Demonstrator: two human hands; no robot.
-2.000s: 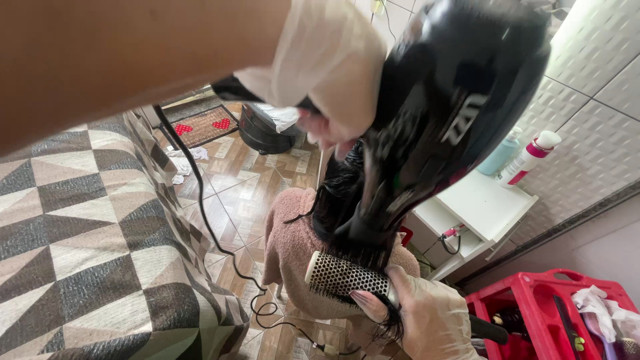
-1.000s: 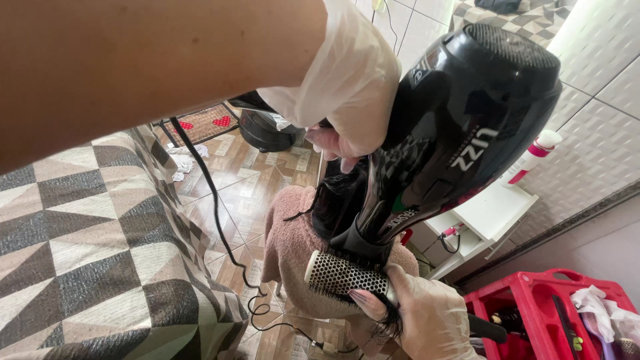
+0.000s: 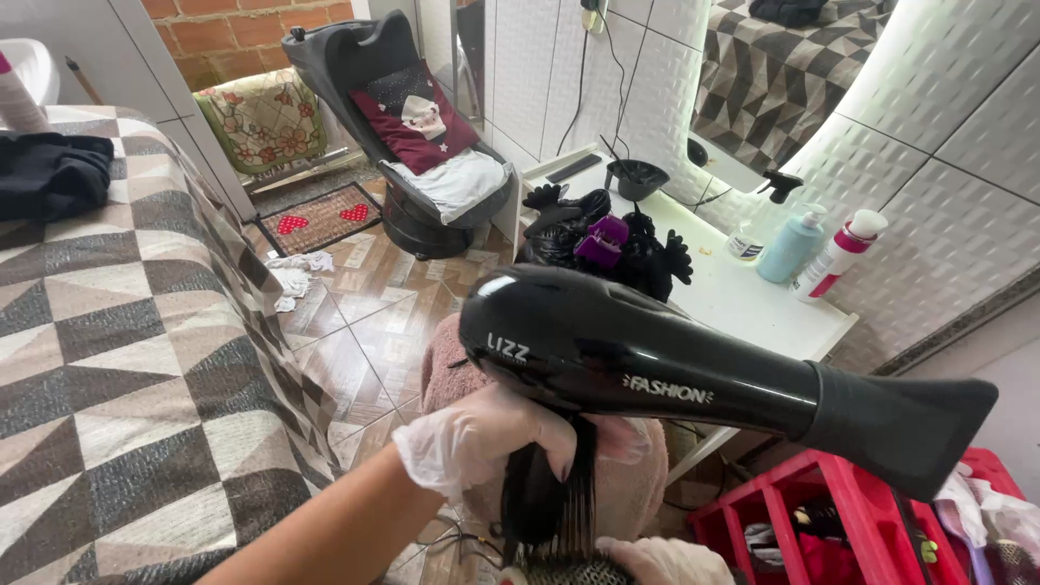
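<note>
My left hand (image 3: pixel 504 435), in a thin white glove, grips the handle of a black hair dryer (image 3: pixel 634 357). The dryer lies across the middle of the view, its flat nozzle pointing right. My gloved right hand (image 3: pixel 666 561), partly cut off by the bottom edge, holds a round vented hairbrush (image 3: pixel 573 569). A section of straight dark hair (image 3: pixel 581 487) hangs down to the brush beside the dryer handle. Beyond the dryer is the person's head, the hair gathered with a purple claw clip (image 3: pixel 602 241) and black clips. A pink towel (image 3: pixel 447 357) covers the person's shoulders.
A white shelf (image 3: pixel 731 313) along the tiled wall holds a tint bowl (image 3: pixel 636 179), a comb and several bottles. A red plastic trolley (image 3: pixel 780 508) stands lower right. A patterned cover (image 3: pixel 162 349) drapes the left side. A black wash chair (image 3: pixel 349 73) stands behind; a cord lies below.
The dryer has swung from nozzle-down against the hair at the brush to nozzle-right, away from the brush. My left arm now reaches in from below instead of from above. The view has tilted up.
</note>
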